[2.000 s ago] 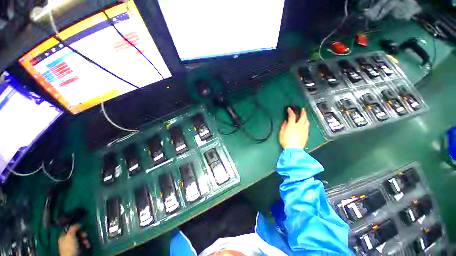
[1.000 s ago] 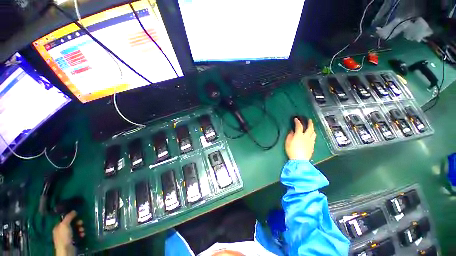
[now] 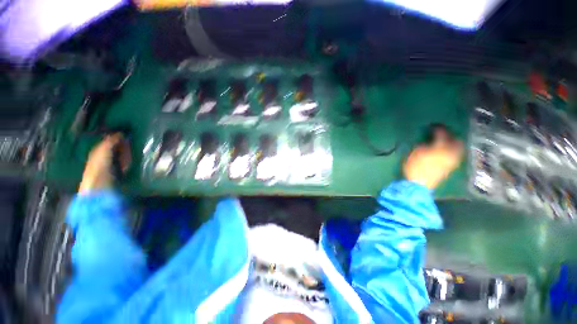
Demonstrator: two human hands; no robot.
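Observation:
The view is blurred. My left hand is at the left of the green bench, curled round a dark object that looks like the black barcode scanner. My right hand lies over the small black computer mouse, right of the middle. Between my hands, a clear blister tray lies flat, with two rows of black electronic units bearing white labels. A second filled tray lies just right of my right hand, its units streaked by blur.
Cables and a dark device lie between the left tray and my right hand. Monitors are cut off along the top. Red pieces lie behind the right tray. More trays stand below bench level at lower right. A blue object is at the right edge.
The view has turned down and levelled. The monitors have moved up mostly out of view, and my left sleeve now shows. My left hand still holds the dark object; my right hand stays on the mouse.

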